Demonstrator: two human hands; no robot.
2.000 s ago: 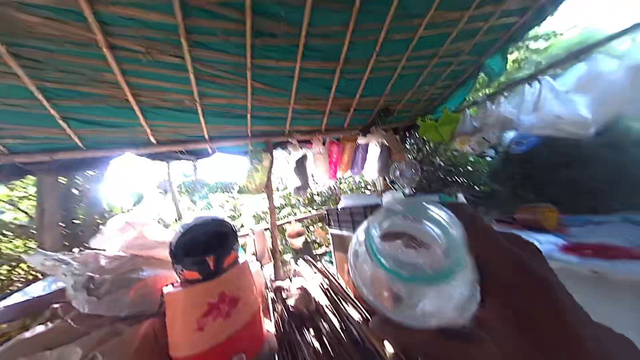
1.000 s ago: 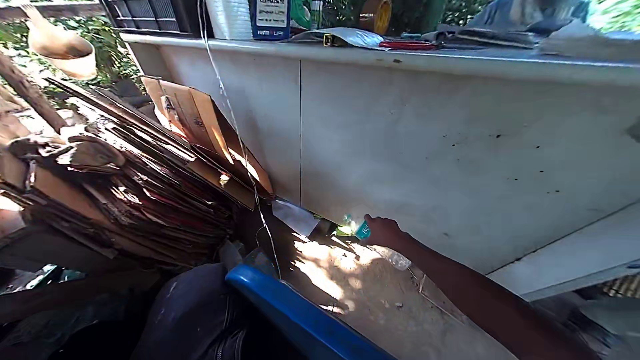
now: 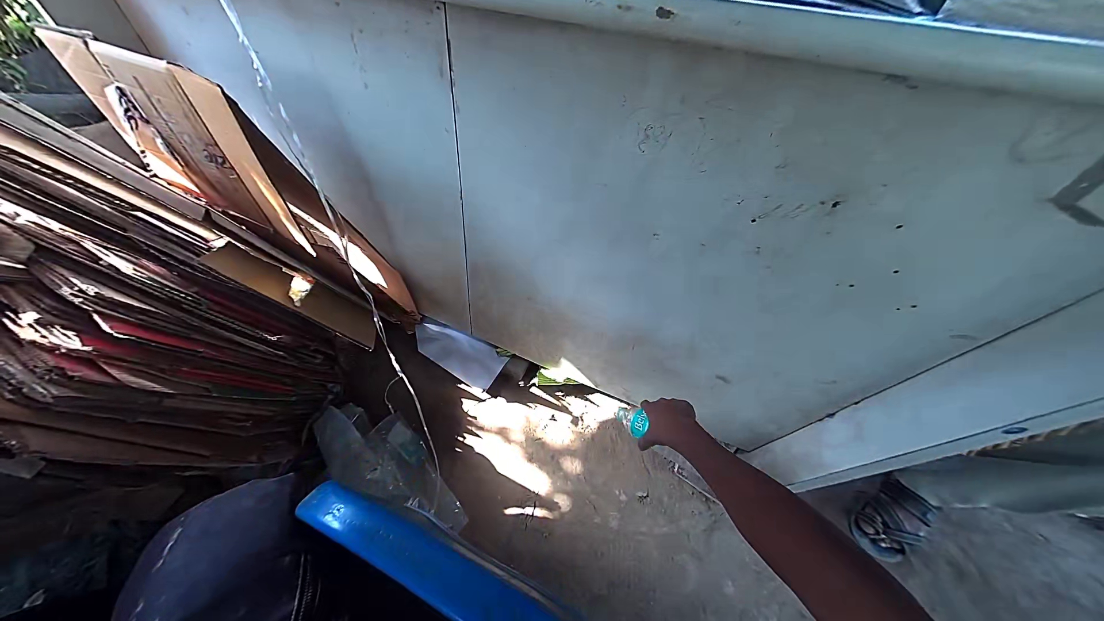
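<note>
My right hand [image 3: 669, 423] reaches in from the lower right, low beside the base of a white panelled counter [image 3: 655, 216]. Its fingers are closed around a small clear plastic bottle [image 3: 636, 423] with a teal label that bears writing. Most of the bottle is hidden by the hand. Below it lies a sunlit, dusty floor [image 3: 586, 509]. A white sheet [image 3: 461, 355] and some green leaves [image 3: 556, 376] lie at the counter's bottom edge, left of the hand. My left hand is out of view.
Flattened cardboard [image 3: 155, 345] is stacked at the left, with a cardboard box [image 3: 185, 138] leaning on the counter. A thin plastic string [image 3: 345, 250] hangs in front. Nearer are a clear plastic bag [image 3: 388, 457], a blue plastic edge [image 3: 414, 552] and a dark-clothed knee [image 3: 216, 552]. Footwear [image 3: 893, 517] shows at right.
The view has swung down from the tarpaulin roof to the floor. Two seconds ago a clear container and an orange-labelled one were held up; one second ago my right hand was low with the teal-labelled bottle.
</note>
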